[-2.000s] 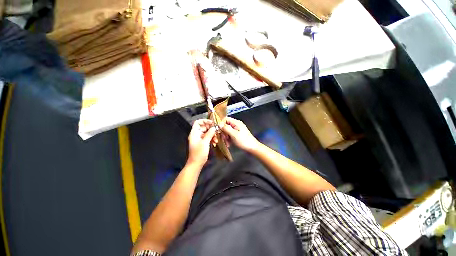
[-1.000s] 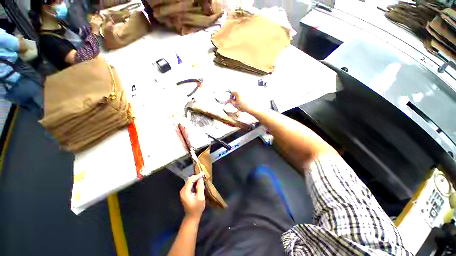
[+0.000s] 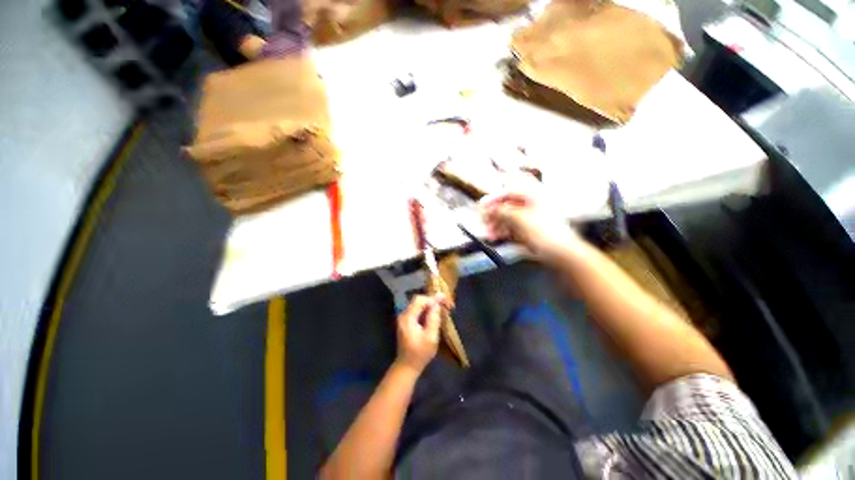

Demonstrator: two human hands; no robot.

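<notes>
The narrow bar anvil (image 3: 418, 223) with its red-brown base juts over the table's front edge. A folded brown panel (image 3: 453, 330) hangs at its tip over my lap. My left hand (image 3: 420, 328) pinches the panel beside the bar; any zipper part is hidden by the fingers. My right hand (image 3: 514, 221) is blurred, with fingers curled over the handle end of the wooden-handled hammer (image 3: 463, 182), at the table's front edge. Whether it grips the handle cannot be told. A thin black stick (image 3: 480, 246) lies between the bar and my right hand.
A square brown panel stack (image 3: 262, 131) stands at the left, a looser stack (image 3: 595, 61) at the back right. Pliers (image 3: 452, 122) and tape rings (image 3: 531, 172) lie mid-table, a steel-shaft hammer (image 3: 615, 208) at right. Another person's hand (image 3: 251, 45) shows at the far side.
My right hand left the panel, reached to the tape rings, then came down to the wooden hammer's handle end. My left hand stays on the panel. The view has shifted.
</notes>
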